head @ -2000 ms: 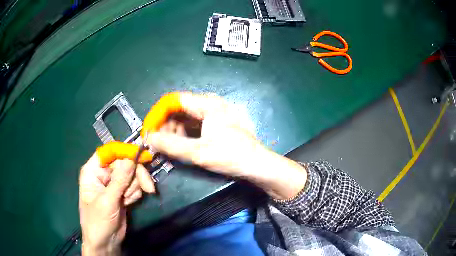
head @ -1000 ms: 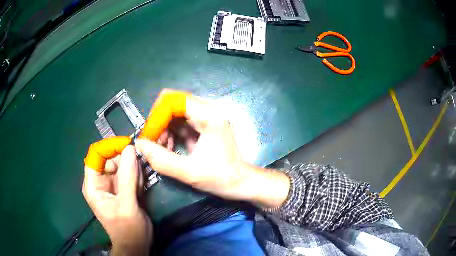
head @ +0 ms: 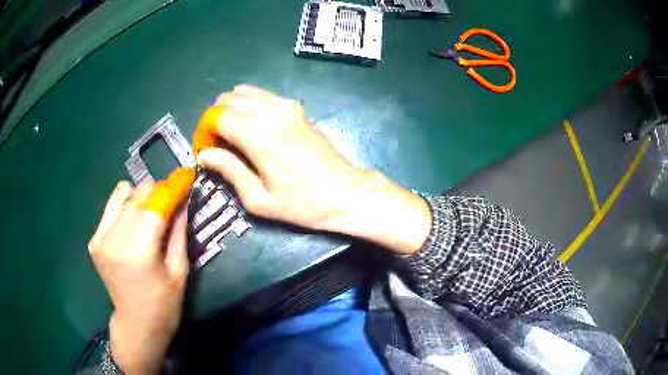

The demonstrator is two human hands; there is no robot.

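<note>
The slotted grey holding fixture (head: pixel 218 212) lies at left centre on the green bench, with dark lines across its slots. Its windowed cover (head: pixel 132 155) is open beyond it. My left hand (head: pixel 143 249) is at the fixture's left side, orange finger cot on the index finger, fingertips pinched at the upper slots. My right hand (head: pixel 286 161) reaches in from the right, its orange-cotted index finger and thumb meeting the left fingertips. What the fingertips hold is hidden or too small to tell.
A spare fixture (head: pixel 341 31) lies at the top, with another (head: pixel 414 6) cut off by the frame edge. Orange-handled scissors (head: pixel 480 60) lie to their right. A black cable bundle (head: pixel 293 293) runs along the bench's front edge. Yellow lines mark the grey floor.
Both hands have moved from above the fixture's lower part to its upper slots near the cover. More of the slotted block now shows. The whole view has shifted slightly.
</note>
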